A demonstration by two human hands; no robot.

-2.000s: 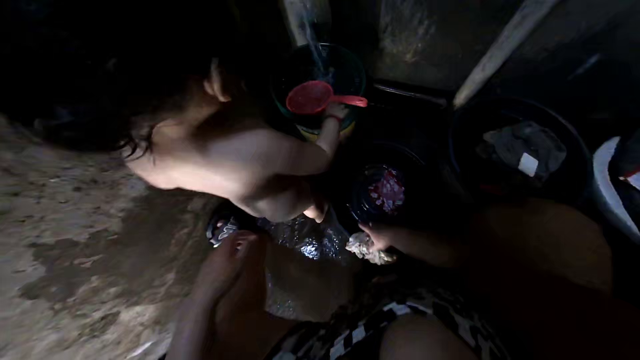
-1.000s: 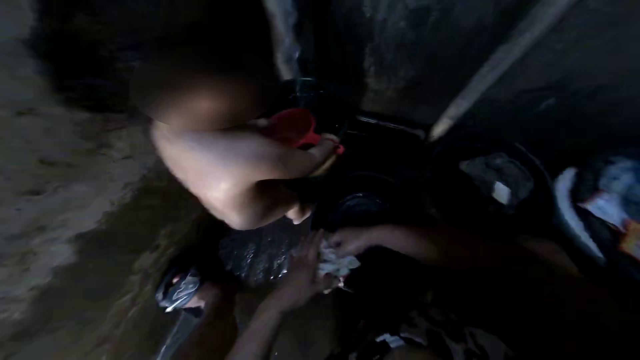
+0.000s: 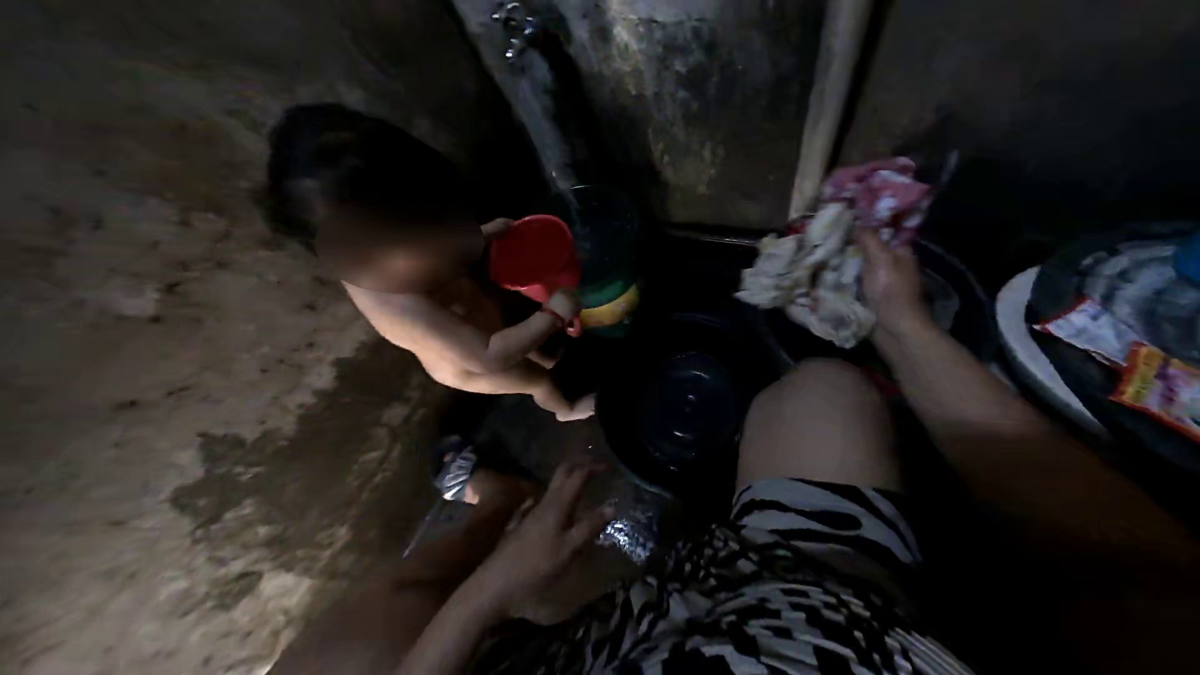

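Note:
My right hand [image 3: 891, 277] grips a bundle of wet cloth, a cream cloth [image 3: 816, 277] together with a pink one [image 3: 881, 192], lifted above a dark tub at the right. Low and left of centre, my left hand [image 3: 553, 530] is spread over the wet floor and holds nothing. A dark round basin [image 3: 689, 403] stands between my hands, with a little liquid glinting inside. Left of it, another person [image 3: 422, 328] holds a red plastic dipper [image 3: 534, 253] beside a green bucket with a yellow band [image 3: 609, 305]. Water runs from a tap [image 3: 514, 28] toward that bucket.
A tub with a pale rim [image 3: 1027, 328] stands at the far right, with printed packets [image 3: 1162, 384] on or in it. A pole [image 3: 830, 103] leans by the stained wall. My knee [image 3: 820, 422] is close beside the basin. Shallow water shines on the floor.
My right hand has moved up and to the right with the cloth. My left hand, near the cloth one second ago, is now apart from it. Pink cloth in the basin earlier no longer shows there.

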